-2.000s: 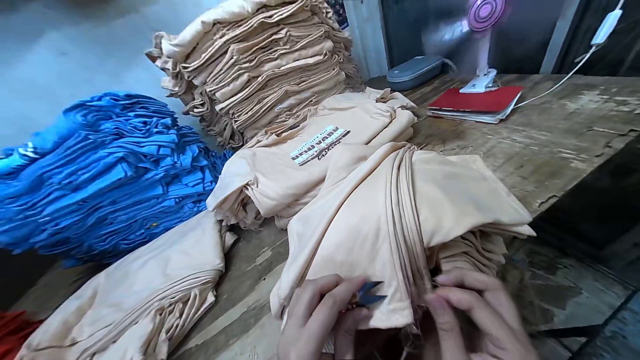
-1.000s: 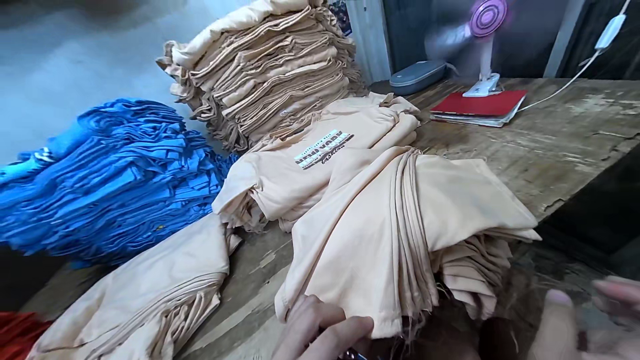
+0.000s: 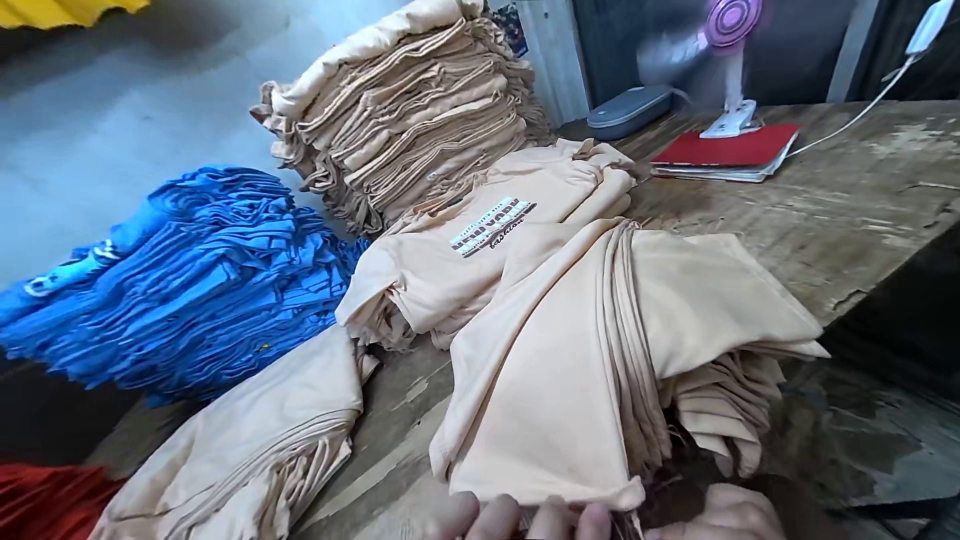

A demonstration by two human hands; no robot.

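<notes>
Beige cut fabric pieces [image 3: 547,390] lie layered over the near edge of the wooden table, with raw edges and loose threads at their right. My left hand [image 3: 525,517] is at the bottom edge of the view, its fingertips at the hem of the top layer; the rest of it is cut off. Just right of it is my right hand [image 3: 724,517], blurred, fingers bent, close to the hem's corner. What it holds cannot be seen. Behind these layers lies a beige shirt stack [image 3: 442,277] with a printed front.
A tall beige fabric stack [image 3: 420,112] stands behind, a blue garment pile [image 3: 195,292] at left, red fabric [image 3: 52,499] lower left. More beige pieces [image 3: 255,442] lie left of centre. A small fan [image 3: 731,75] stands on a red folder [image 3: 731,146], beside a grey case [image 3: 630,112].
The small blue-handled tool seen in my left hand two seconds ago is out of sight. My right hand, out to the right one second ago, is back beside the hem.
</notes>
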